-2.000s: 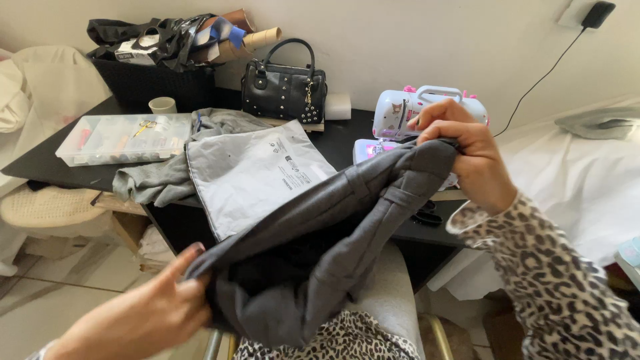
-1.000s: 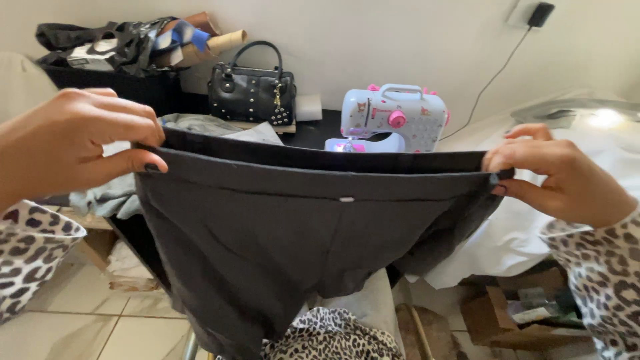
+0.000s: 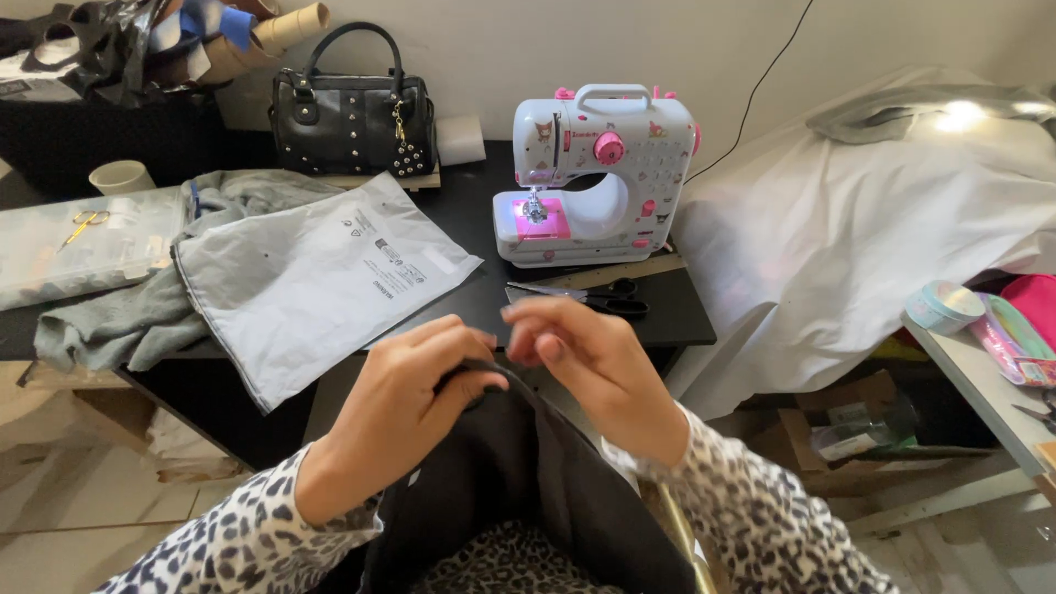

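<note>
A dark garment with a waistband [image 3: 487, 462] hangs down over the lap. My left hand [image 3: 404, 404] pinches its top edge between thumb and fingers. Just right of that edge, my right hand [image 3: 594, 371] is raised with bent fingers, slightly blurred; whether it touches the cloth cannot be told. Beyond the hands, a white and pink sewing machine [image 3: 652, 181] stands on the black table with its lamp lit. Black-handled scissors [image 3: 619, 304] lie in front of it, beside a ruler [image 3: 652, 268]. A printed plastic bag [image 3: 313, 289] lies to the left.
A studded black handbag [image 3: 355, 124] stands at the back, near a clear plastic case [image 3: 49, 247] with small gold scissors [image 3: 81, 229] on it. Grey cloth [image 3: 124, 322] lies under the bag. White fabric [image 3: 792, 223] is heaped at right, near a side table [image 3: 973, 388] holding a tape roll [image 3: 945, 304].
The garment, stretched wide between both hands a second ago, now hangs lower from my left hand. My hands have come close together. The black-handled scissors now show in full.
</note>
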